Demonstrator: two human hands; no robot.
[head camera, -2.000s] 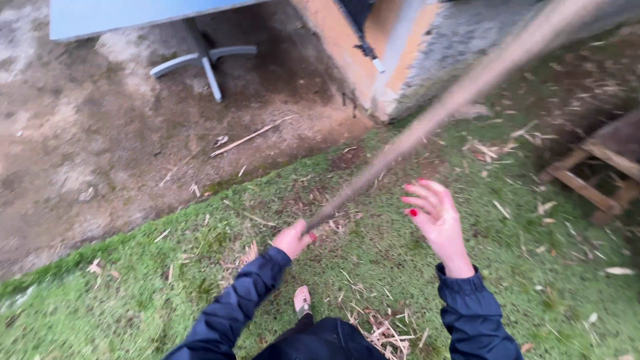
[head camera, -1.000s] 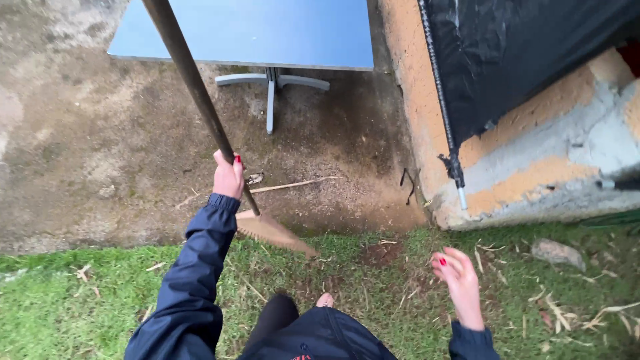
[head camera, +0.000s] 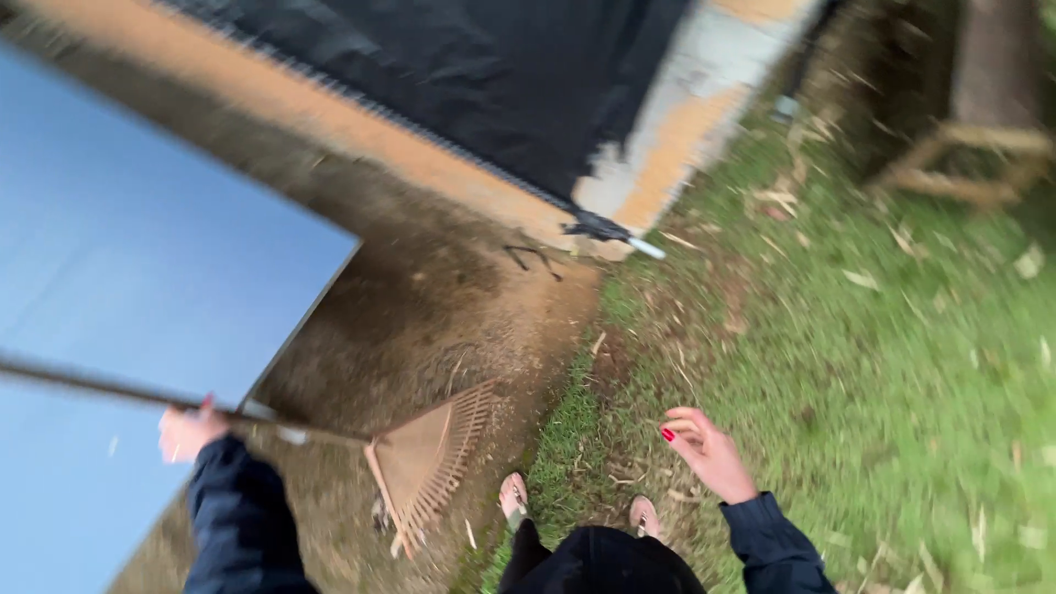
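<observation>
At the lower left, my left hand (head camera: 191, 431) is closed around the dark handle of a leaf rake (head camera: 429, 454). The handle runs leftward over the blue tabletop, and the tan fan-shaped head lies over bare soil, its tines pointing right and down. My right hand (head camera: 697, 450) is held over the grass edge with bent, parted fingers and nothing in it. Both of my sandalled feet show between the hands, at the edge of soil and grass.
A blue-topped table (head camera: 165, 247) fills the left side. Ahead, black sheeting (head camera: 495, 74) hangs by an orange and grey wall (head camera: 676, 140) whose corner meets the grass. Dry leaf scraps lie on the lawn (head camera: 907, 371). A blurred wooden frame (head camera: 973, 165) stands at the upper right.
The rake handle, pointing up and right two seconds ago, now points left, still in my left hand. The rake's head has come into full view over the soil. The view has turned strongly.
</observation>
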